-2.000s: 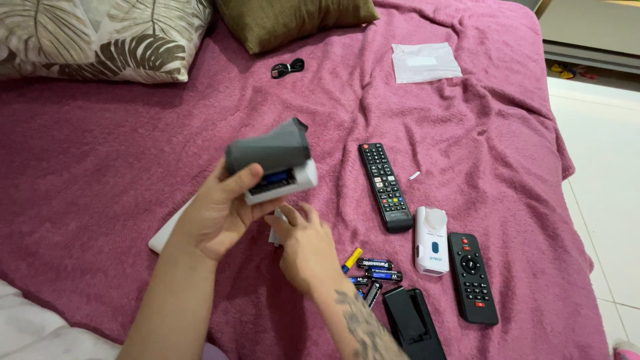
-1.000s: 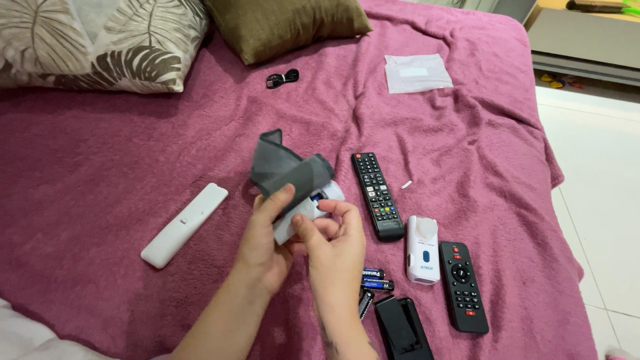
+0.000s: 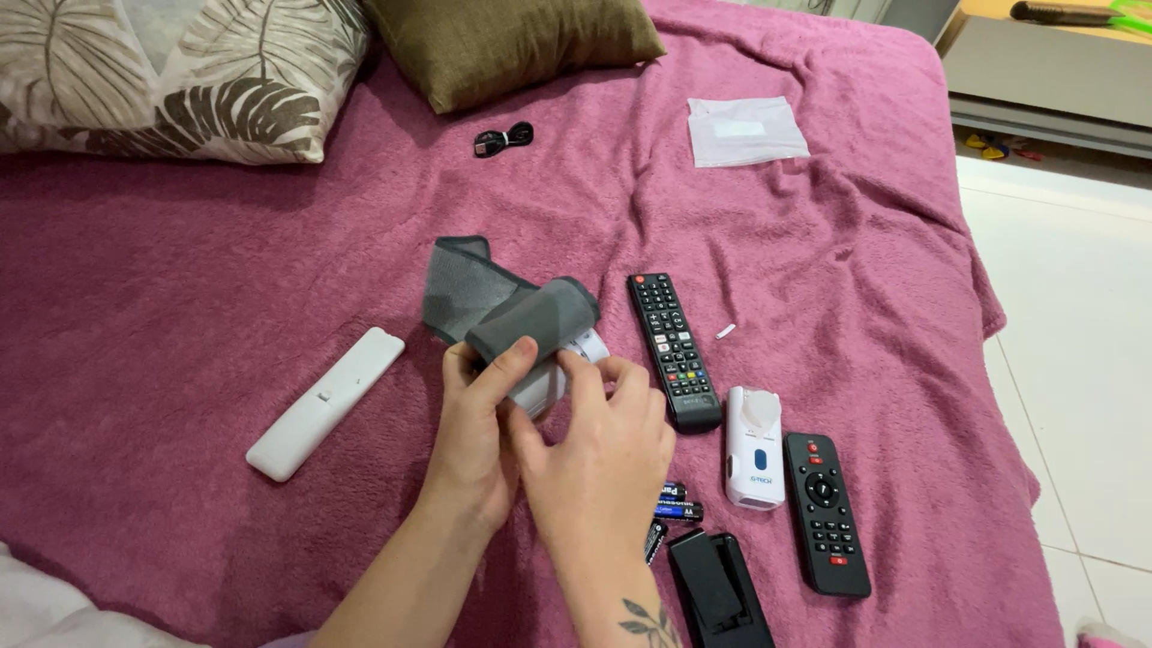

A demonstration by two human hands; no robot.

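My left hand point(image 3: 477, 423) grips a white device point(image 3: 538, 389) with a grey fabric cuff point(image 3: 540, 319), which looks like a wrist blood pressure monitor. The cuff's loose end spreads to the upper left. My right hand point(image 3: 598, 432) has its fingertips on the device's right side, and they hide part of it. Just right of my right wrist lie several AA batteries point(image 3: 679, 511), partly covered by that hand. A black remote control point(image 3: 675, 353) lies right of the device. A white G-Tech device point(image 3: 755, 450) and a smaller black remote point(image 3: 826, 515) are farther right.
A white remote-shaped object point(image 3: 326, 405) lies at left on the pink blanket point(image 3: 180, 270). Near the bottom is a black plastic holder point(image 3: 720, 589). A coiled black USB cable point(image 3: 504, 139), a plastic bag point(image 3: 747, 132), a small white piece point(image 3: 725, 331) and two pillows point(image 3: 513, 45) are farther back.
Two seconds ago my left hand held the device higher, with batteries showing in its open compartment. Now the device is lower, and both hands are on it.
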